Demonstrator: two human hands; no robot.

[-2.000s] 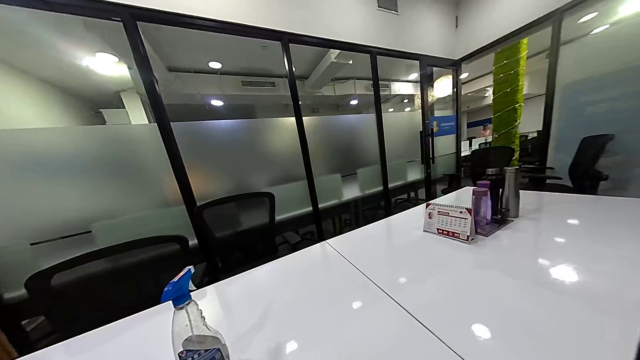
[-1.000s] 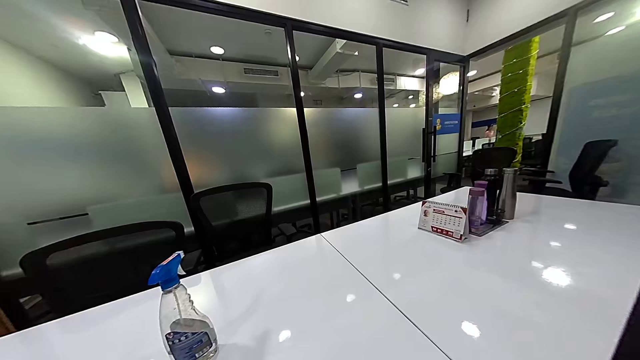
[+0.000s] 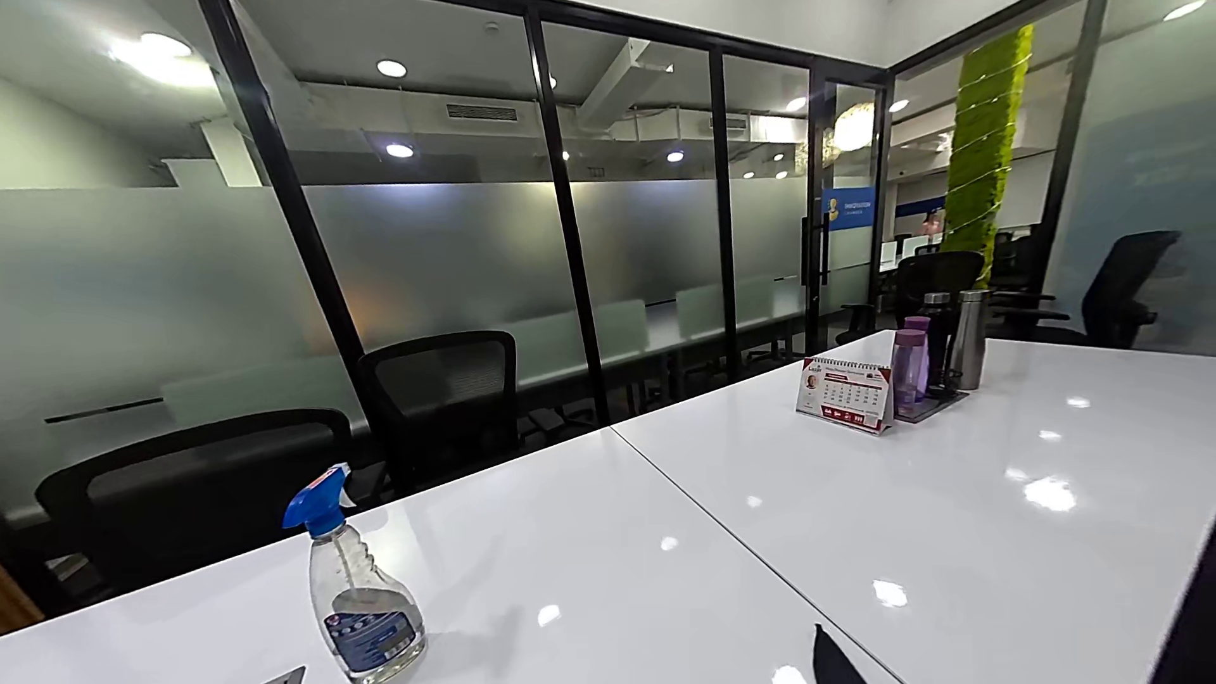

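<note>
Neither my left hand nor my right hand shows in the head view, so what they hold is hidden. A clear spray bottle (image 3: 366, 608) with a blue trigger head stands upright on the glossy white table (image 3: 570, 532), at the near left. At the far side of the table a desk calendar (image 3: 844, 394) stands beside purple bottles (image 3: 909, 366) and a steel flask (image 3: 970, 340) on a dark tray (image 3: 929, 407). A dark pointed thing (image 3: 834, 657), too little in view to name, pokes in at the bottom edge.
Black mesh chairs (image 3: 442, 399) line the table's far left edge, in front of frosted glass panels (image 3: 446, 256). Another black chair (image 3: 1126, 290) stands at the far right. A seam runs across the tabletop. A dark edge (image 3: 1192, 617) cuts into the lower right corner.
The view has tilted down a little, so more of the spray bottle shows. A dark pointed thing has come into view at the bottom edge.
</note>
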